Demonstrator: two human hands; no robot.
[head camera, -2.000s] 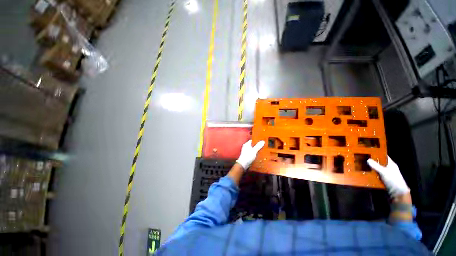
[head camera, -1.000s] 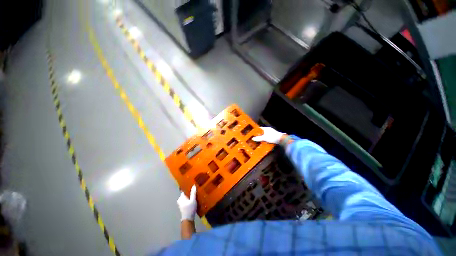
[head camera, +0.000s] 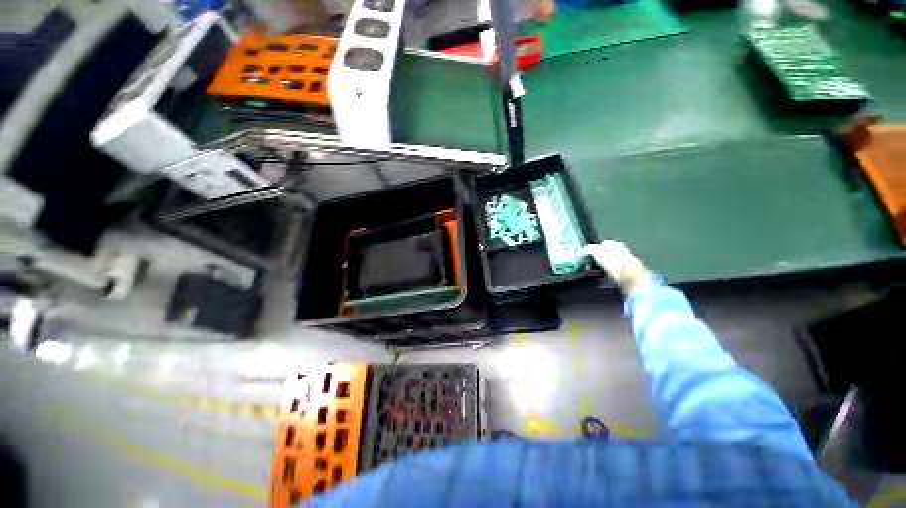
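Note:
My right hand (head camera: 614, 260), in a white glove, is at the near right corner of a small black bin (head camera: 522, 289); blur hides whether its fingers grip the rim. The bin holds a loose heap of small teal-green pieces (head camera: 512, 220) and long pale-green pieces (head camera: 559, 223) along its right side. My left hand is out of the picture. The orange cover plate (head camera: 316, 437) stands low at the lower left, beside a black cutout plate (head camera: 422, 407).
A deep black tote (head camera: 328, 248) left of the bin holds dark and orange items. The green bench (head camera: 725, 208) bears green PCB panels (head camera: 803, 64) and an orange piece (head camera: 886, 169) at right. A white fan hood (head camera: 363, 89) and another orange plate (head camera: 273, 69) are upper left.
The view has swung right to the bench. The orange cover plate is out of my hands, beside the black cutout plate. My right hand is now at the small bin; my left has left view.

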